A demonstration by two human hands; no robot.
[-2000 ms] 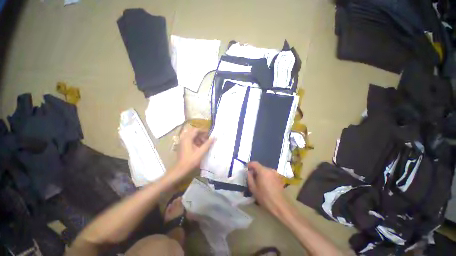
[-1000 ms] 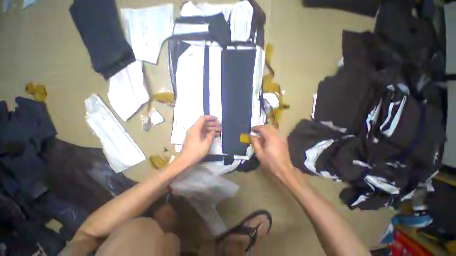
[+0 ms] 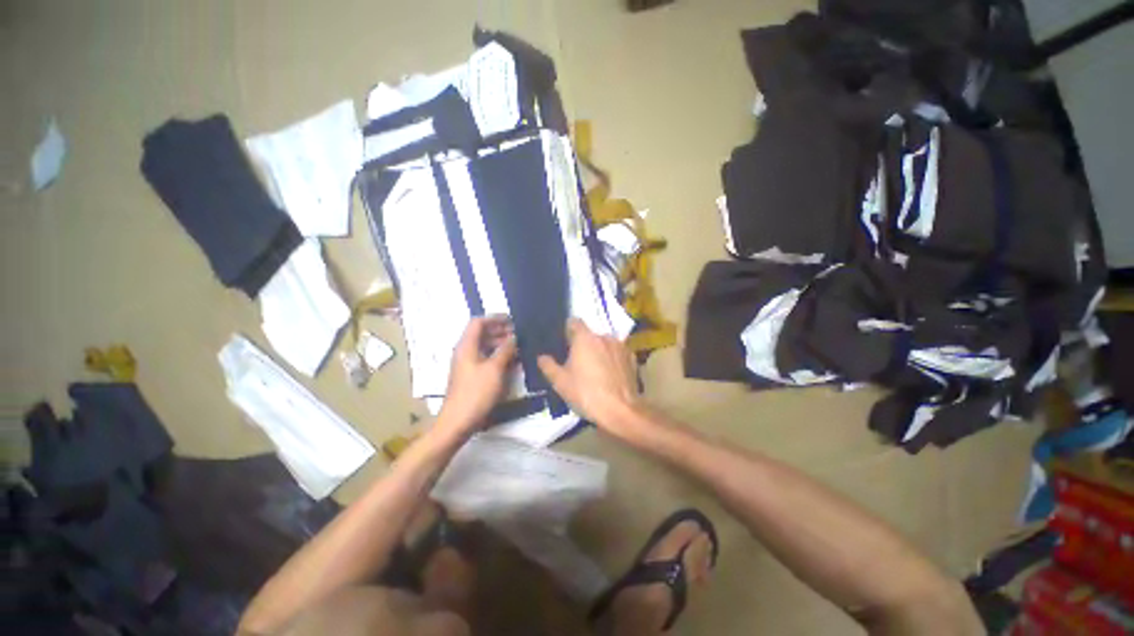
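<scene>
The central bundle (image 3: 417, 273) of white pieces with navy strips lies flat on the floor in front of me. A dark panel (image 3: 520, 236) lies lengthwise on top, beside a narrow white strip and a narrow dark strip. My left hand (image 3: 483, 373) is at the lower end of the bundle, thumb and fingers close together at the dark panel's left edge. My right hand (image 3: 593, 370) is at its lower right edge, its fingers on the pieces. Whether either hand pinches the fabric is too blurred to tell. Mustard ties (image 3: 644, 292) lie along the bundle's right side.
Loose white pieces (image 3: 299, 416) and a folded dark stack (image 3: 218, 199) lie left. A dark heap (image 3: 93, 497) is lower left. Large dark-and-white bundles (image 3: 808, 199) lie right. A pale sheet (image 3: 522, 485) is near my sandalled feet. Red packages (image 3: 1094, 528) are at lower right.
The view has shifted and turned. My right hand has moved from the strips to the dark panel's lower right edge. A small yellow piece seen by it earlier no longer shows there.
</scene>
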